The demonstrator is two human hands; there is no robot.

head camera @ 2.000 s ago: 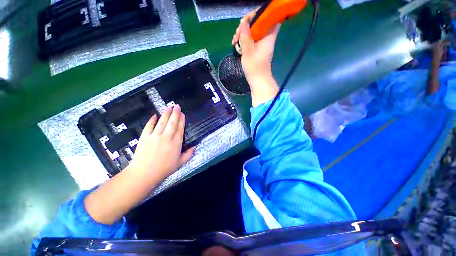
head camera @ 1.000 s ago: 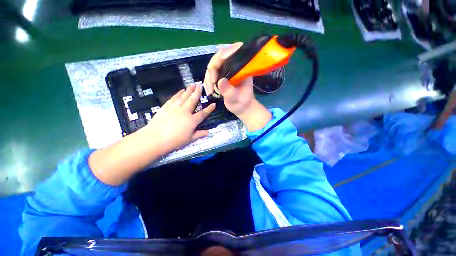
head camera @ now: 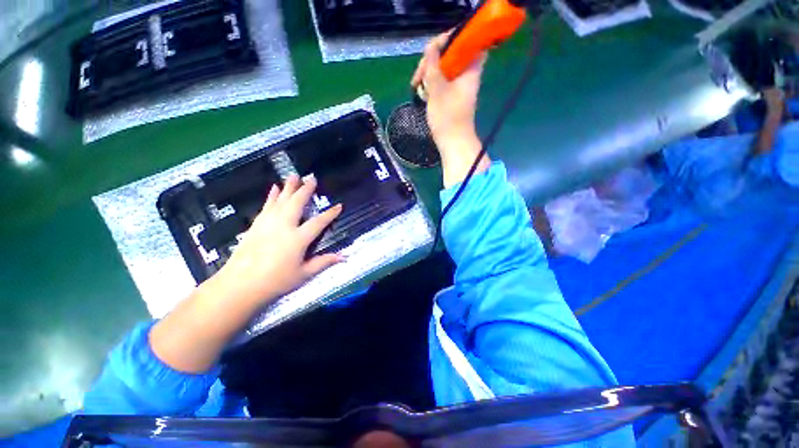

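A flat black plastic unit lies tilted on a silvery-white foam sheet. White bracket-shaped pieces show on its face. My left hand lies on the middle of the unit, palm down with fingers spread, over part of the centre strip. My right hand holds the orange and black electric screwdriver above the round dark mesh-like dish, beyond the unit's right end. The driver's tip is hidden or too small to tell. Its black cable hangs over my right forearm.
More black units on foam sheets lie along the far side of the green bench, one at the upper left. Clear plastic bags are at the right, above blue flooring. Another person's arm shows at the upper right.
My right hand has moved with the screwdriver from over the unit to the dish. My left hand stays on the unit, fingers more spread. The camera view has shifted.
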